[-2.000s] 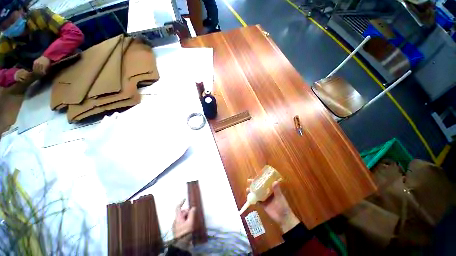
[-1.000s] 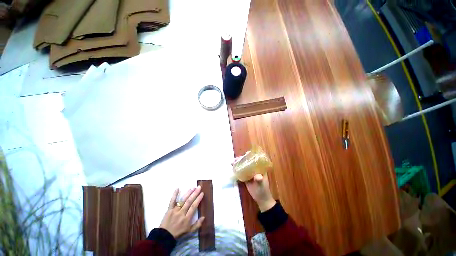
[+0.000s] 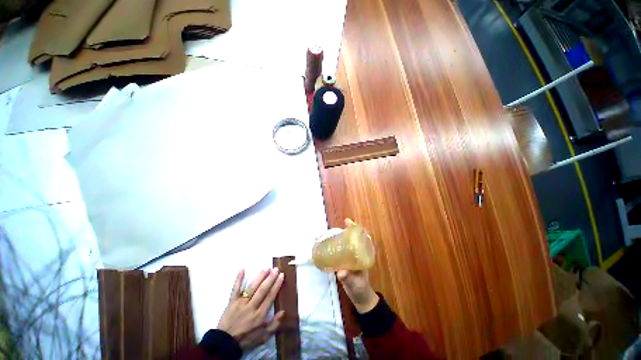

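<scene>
A dark brown strip (image 3: 286,309) lies upright in the picture on the white surface. My left hand (image 3: 251,309) lies flat at its left side, fingers extended, fingertips on the strip's left edge. My right hand (image 3: 357,287) holds the amber-yellow glue bottle (image 3: 346,249) tilted sideways. Its pale nozzle points left and its tip is at the strip's top end; whether it touches cannot be told. Stacked brown strips (image 3: 145,313) lie left of my left hand. Another brown strip piece (image 3: 360,151) lies on the wood.
A roll of tape (image 3: 291,136), a black thread cone (image 3: 327,112) and a reddish-brown spool (image 3: 313,67) stand near the wood's edge. A white sheet (image 3: 169,176) and brown panels (image 3: 119,42) lie beyond. An orange-handled tool (image 3: 478,188) is on the wood. A green crate (image 3: 568,247) is at right.
The view has tilted down to the work. The glue bottle has moved left, its nozzle now at the strip's top end. My left hand has flattened beside the strip.
</scene>
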